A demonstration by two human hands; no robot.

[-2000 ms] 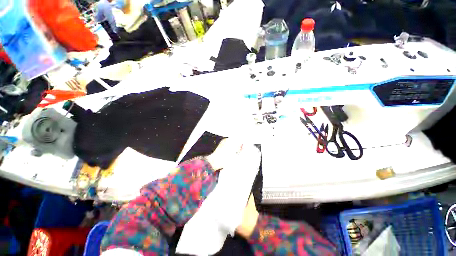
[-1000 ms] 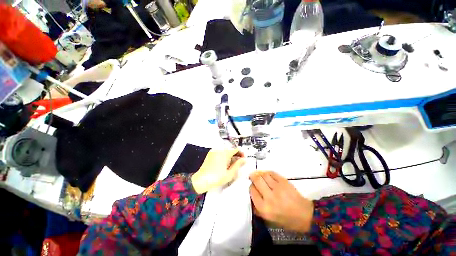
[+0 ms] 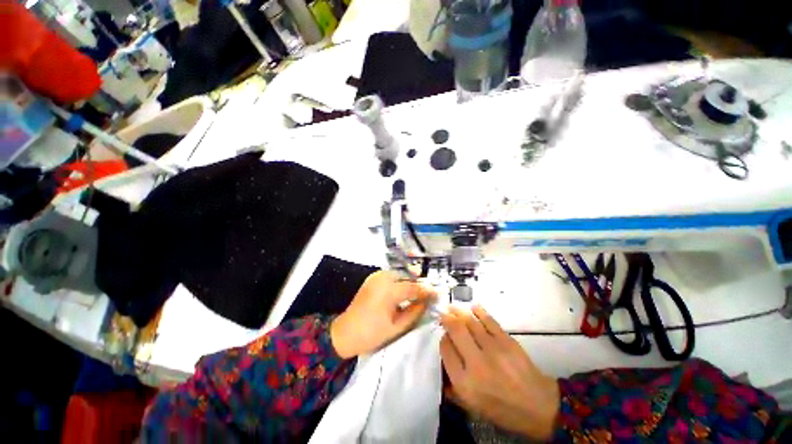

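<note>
A white fabric piece hangs from the needle area down over the table's front edge. My left hand pinches its upper left edge, thumb and finger together just left of the presser foot. My right hand lies flat on the right edge of the work, fingertips just in front of the presser foot. Black cloth shows below, between the white piece and my right hand. Another black piece lies beside my left wrist. The exact seam under my fingertips is hidden.
The white sewing machine head spans the right. Black-handled scissors and red-handled snips lie under its arm. Black cut pieces lie at left. Two clear bottles stand behind.
Over two seconds, my hands moved up with the white piece to the presser foot, and my right hand came onto the table. In the last second they have barely moved; the view shifted slightly.
</note>
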